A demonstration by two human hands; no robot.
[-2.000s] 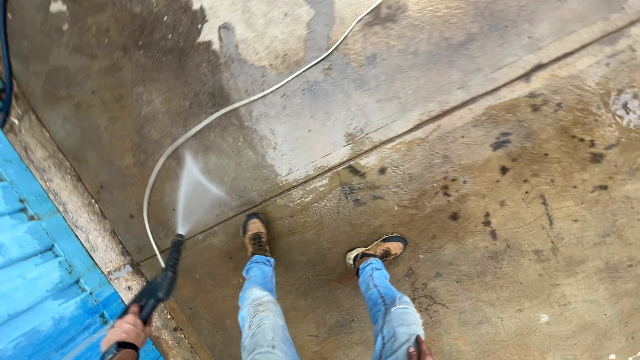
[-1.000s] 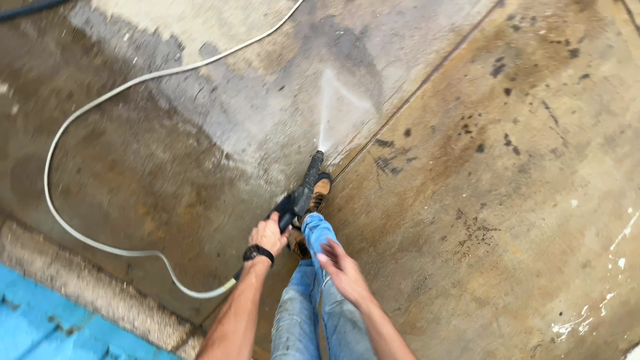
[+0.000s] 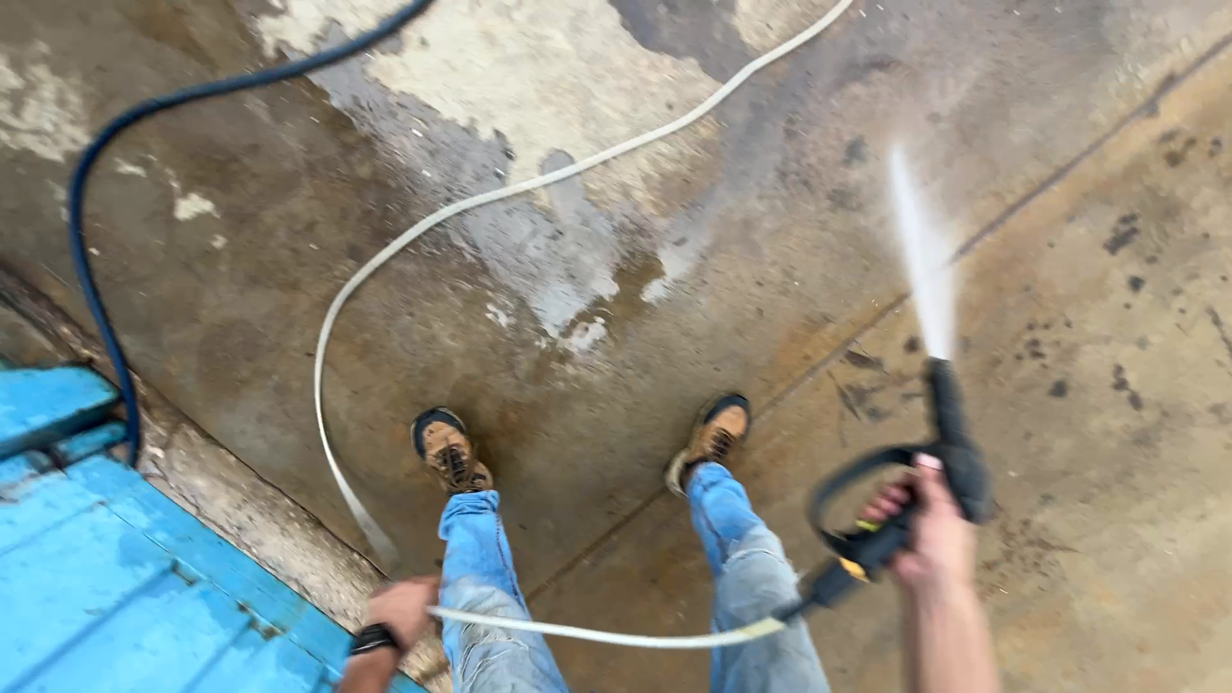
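My right hand [image 3: 934, 529] is closed around the grip of a black pressure washer spray gun [image 3: 953, 462] at the right. A white fan of water [image 3: 924, 250] leaves its nozzle toward the top of the view. From the gun's base a white hose [image 3: 597, 633] runs left across my jeans to my left hand [image 3: 402, 611], which is closed on it and wears a black band at the wrist. Beyond that hand the hose curves over the wet concrete floor [image 3: 616, 385] to the top edge.
A dark blue hose [image 3: 87, 231] curves along the left. Blue ribbed metal panels [image 3: 106, 577] fill the lower left, bordered by a rough concrete curb [image 3: 250, 520]. My brown work boots [image 3: 450, 450] stand apart on the floor, near a joint line.
The spray gun was in my left hand and is now in my right, farther right. My left hand has gone to the hose. My feet are apart, where they were close together a second ago.
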